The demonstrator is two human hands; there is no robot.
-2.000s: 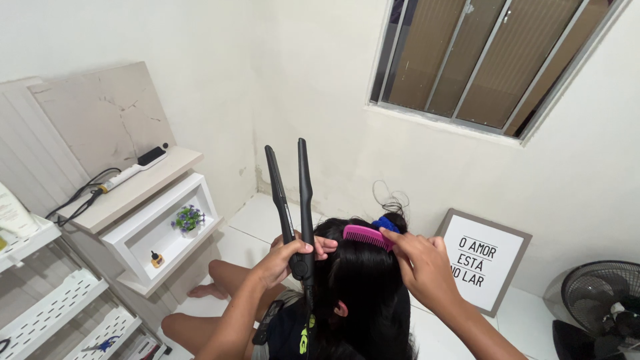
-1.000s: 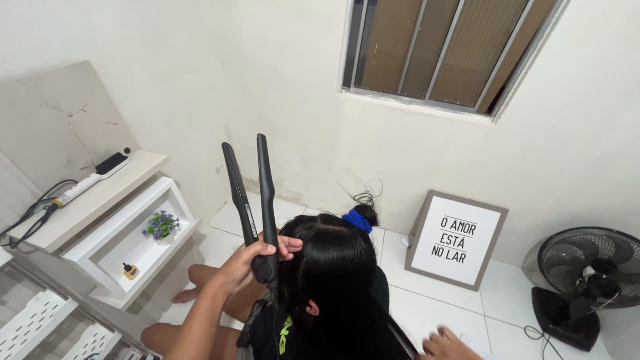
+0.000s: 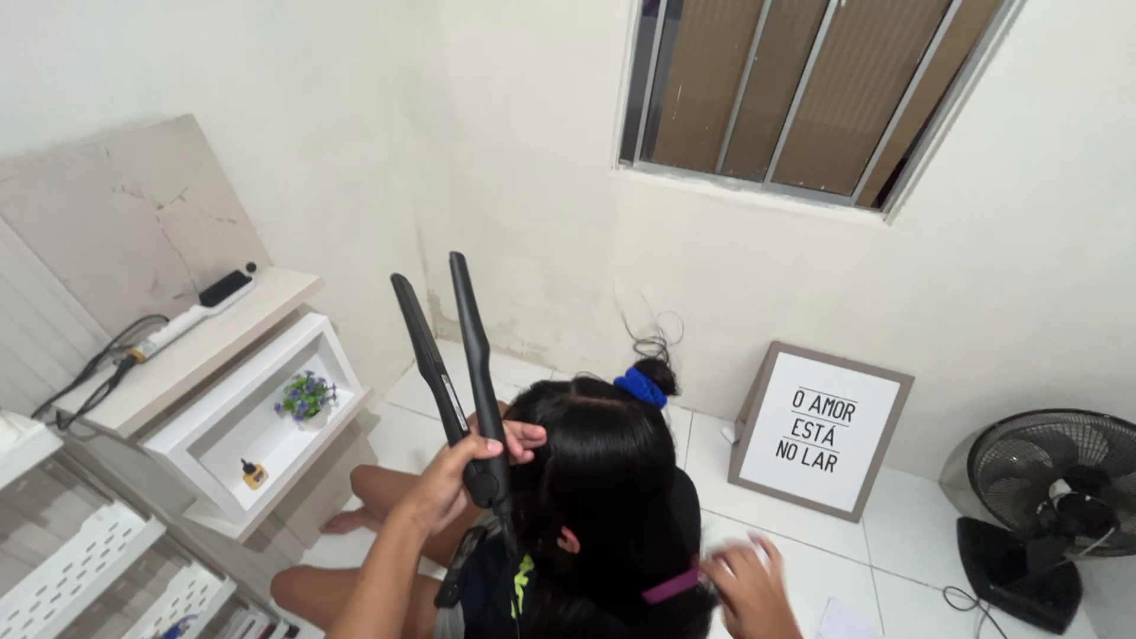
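Note:
My left hand (image 3: pixel 461 475) grips a black hair straightener (image 3: pixel 479 355) near its hinge, with the plates spread apart and pointing up. Its fingertips touch the side of a seated person's long black hair (image 3: pixel 603 453). A blue scrunchie (image 3: pixel 641 387) ties a bun at the top of the head. Low on the right, my right hand (image 3: pixel 745 577), slightly blurred, holds a magenta comb (image 3: pixel 672 586) against the lower lengths of the hair. The comb's teeth are hidden in the hair.
A shelf (image 3: pixel 204 346) at left carries a white corded hair brush (image 3: pixel 191 315). Below it, a white box niche (image 3: pixel 240 408) holds a small plant (image 3: pixel 306 397) and a little bottle (image 3: pixel 254 474). A framed sign (image 3: pixel 821 430) and a black fan (image 3: pixel 1056 497) stand at right.
My right hand has moved with the comb from the top of the head down to the lower hair. My left hand still holds the open straightener beside the head.

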